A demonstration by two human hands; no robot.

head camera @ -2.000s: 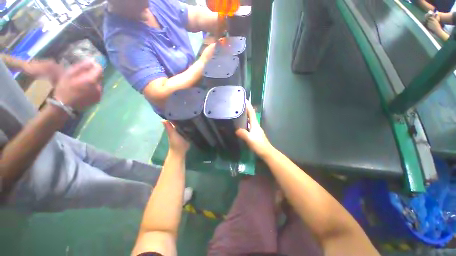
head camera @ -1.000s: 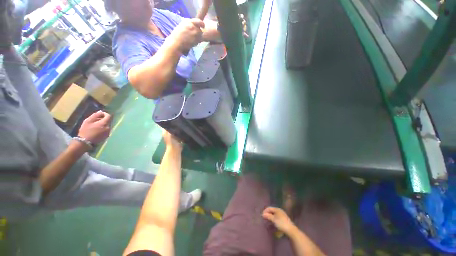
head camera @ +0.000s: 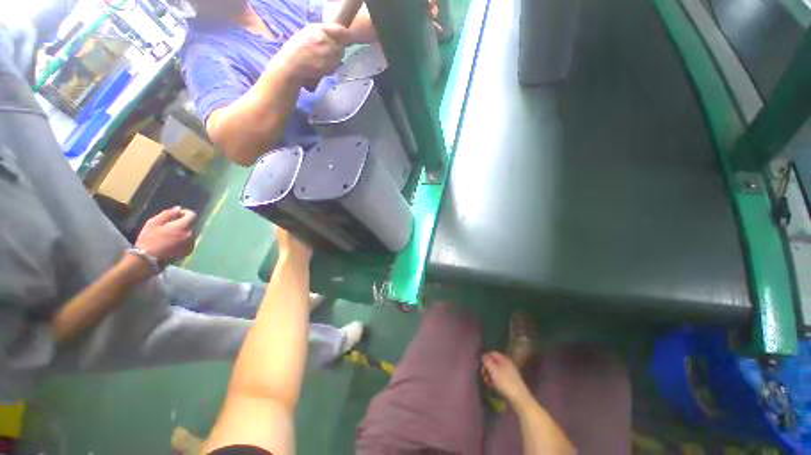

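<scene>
Two dark grey speaker housings stand side by side at the near end of the green side bench (head camera: 342, 283), the left one (head camera: 274, 175) touching the right one (head camera: 334, 167). More housings (head camera: 343, 101) stand behind them. My left hand (head camera: 293, 244) is at the lower left side of the left housing; its fingers are hidden, so its hold cannot be told. My right hand (head camera: 502, 370) hangs low in front of my legs, small, with fingers curled and no object seen in it.
Another housing (head camera: 546, 40) is on the dark green conveyor belt (head camera: 605, 195). A green upright (head camera: 407, 89) rises beside the bench. A coworker in blue (head camera: 236, 71) sits behind the housings; a person in grey (head camera: 67, 240) stands at left. A blue tub (head camera: 698, 378) is lower right.
My right hand has let go of the right housing and dropped to my legs. My left hand stays at the left housing. The view has shifted, and the belt housing shows nearer the top edge.
</scene>
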